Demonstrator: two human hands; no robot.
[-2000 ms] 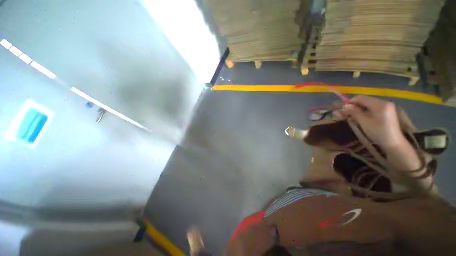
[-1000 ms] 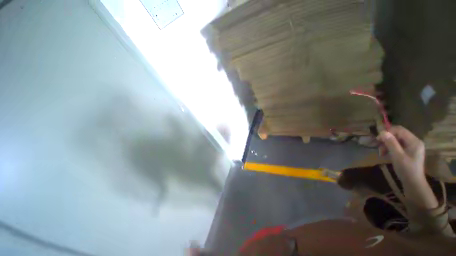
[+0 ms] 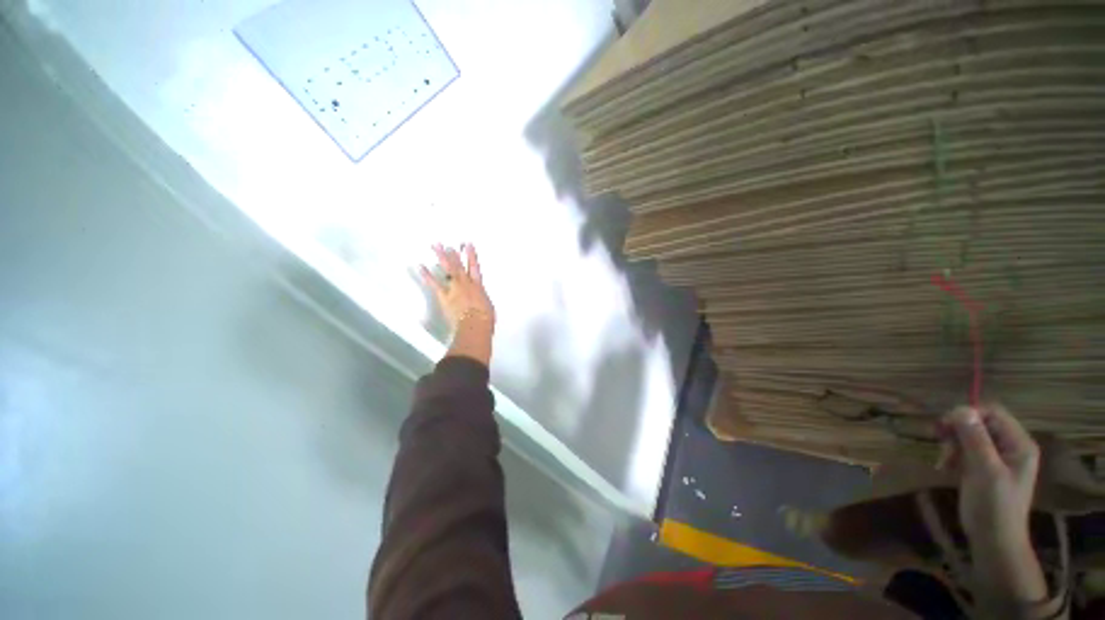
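My left hand (image 3: 461, 297) is raised with fingers spread over the bright white wall or door panel (image 3: 533, 327); it seems to touch it, and holds nothing. My right hand (image 3: 996, 466) at lower right pinches a thin red cord (image 3: 974, 345) that sticks up from its fingertips. Dark-framed eyeglasses (image 3: 879, 414) extend left from the same fingers. Brown handbags (image 3: 879, 527) hang at the right forearm by thin brown straps, partly cut off and blurred at the bottom edge.
Tall stacks of flattened brown cartons (image 3: 836, 206) stand at the right. A grey-white wall (image 3: 182, 400) fills the left. A printed sheet (image 3: 351, 79) is on the panel at the top. A yellow floor line (image 3: 727, 551) runs over grey flooring at the bottom.
My left arm has come into view, reaching up to the white panel. The carton stacks and panel appear closer. My right hand still holds the red cord and eyeglasses, now lower in the picture.
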